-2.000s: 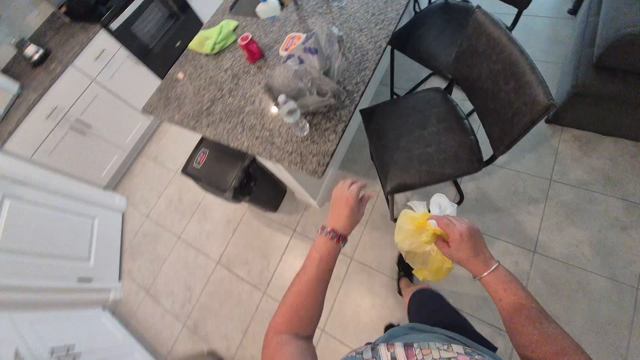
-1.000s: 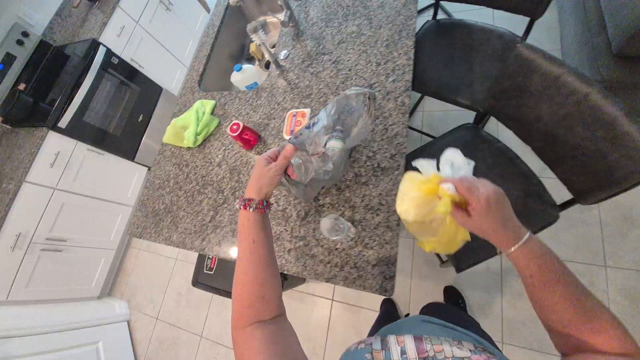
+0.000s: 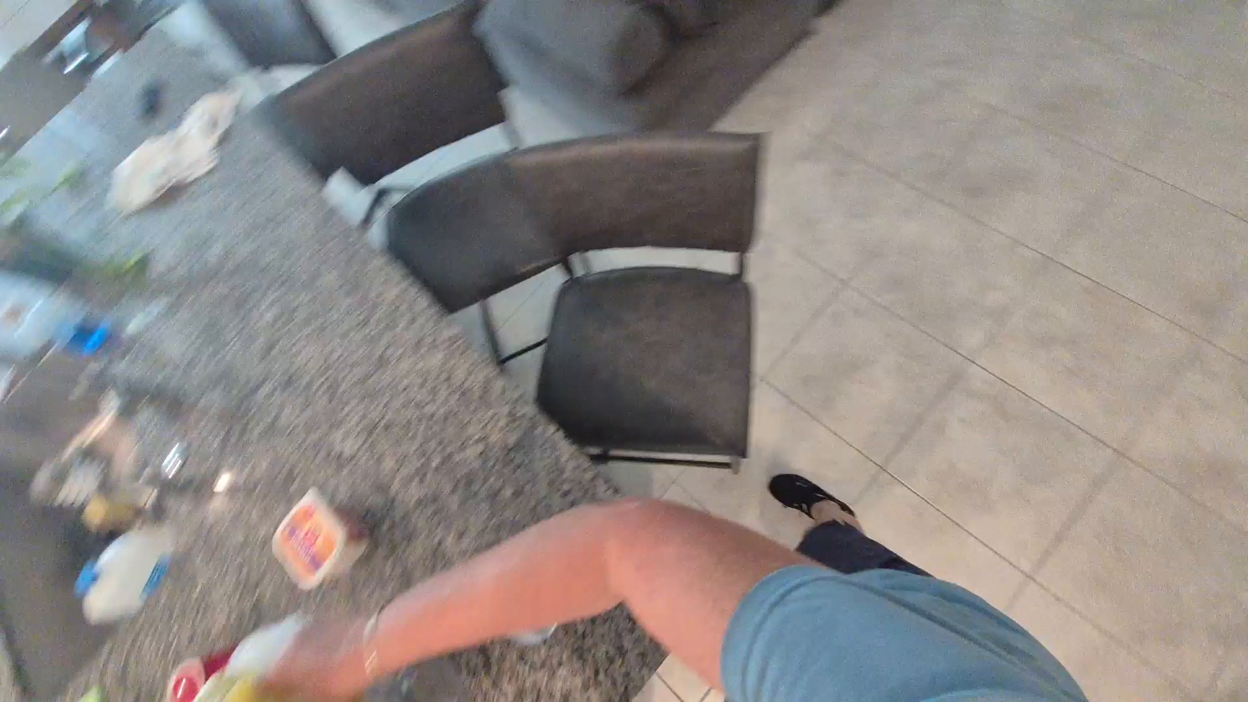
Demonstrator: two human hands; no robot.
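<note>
Low at the left of the head view, my right hand is blurred over the granite countertop, closed on a yellow plastic bag with a white part beside it. A red container shows just left of the bag. Above the hand sits a plastic tub with an orange label. A small piece of clear plastic lies under my forearm, mostly hidden. My left hand is out of the picture.
A dark chair stands against the counter edge, with another chair beyond. On the counter are a white bottle with blue parts, a blue-capped jug and a crumpled cloth. A sink is at left.
The view has swung strongly toward the chairs and floor. My right hand, with the yellow bag, has moved from beside the chair to over the counter. My left hand has left the view.
</note>
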